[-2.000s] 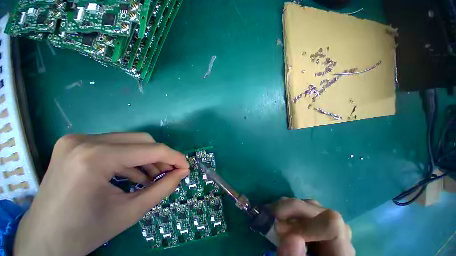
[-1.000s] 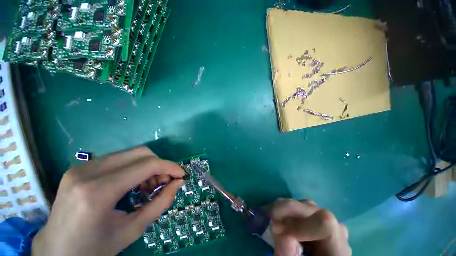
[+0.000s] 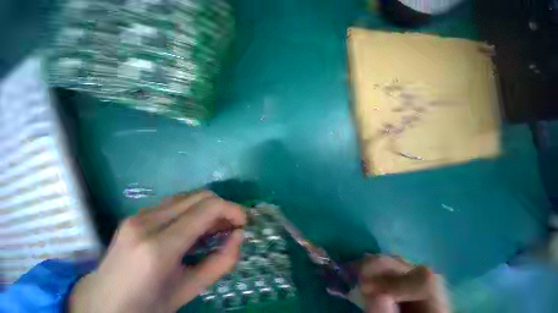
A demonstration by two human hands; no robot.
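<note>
The frame is motion-blurred. A green PCB panel point(image 3: 260, 272) lies flat on the green mat, partly under my left hand. My left hand point(image 3: 177, 250) is pinched at the panel's upper left edge; a dark flex-tailed module point(image 3: 211, 241) shows within its curled fingers. My right hand point(image 3: 401, 284) holds a soldering iron point(image 3: 313, 249) like a pen. Its tip points at the top of the panel, close to my left fingertips; blur hides whether it touches. Another small module point(image 3: 138, 191) with a pale outline lies on the mat beyond my left hand.
A stack of PCB panels point(image 3: 137, 64) stands far left. A white component tray point(image 3: 40, 177) lies at left. A tan cardboard pad point(image 3: 428, 143) with solder scraps lies at right, a dark object point(image 3: 517, 67) beyond it. A white round thing point(image 3: 428, 5) is cut off at the top.
The view has shifted, so everything sits further right and more of the tray shows. My hands keep much the same pose at the panel, with the iron tip still near my left fingertips.
</note>
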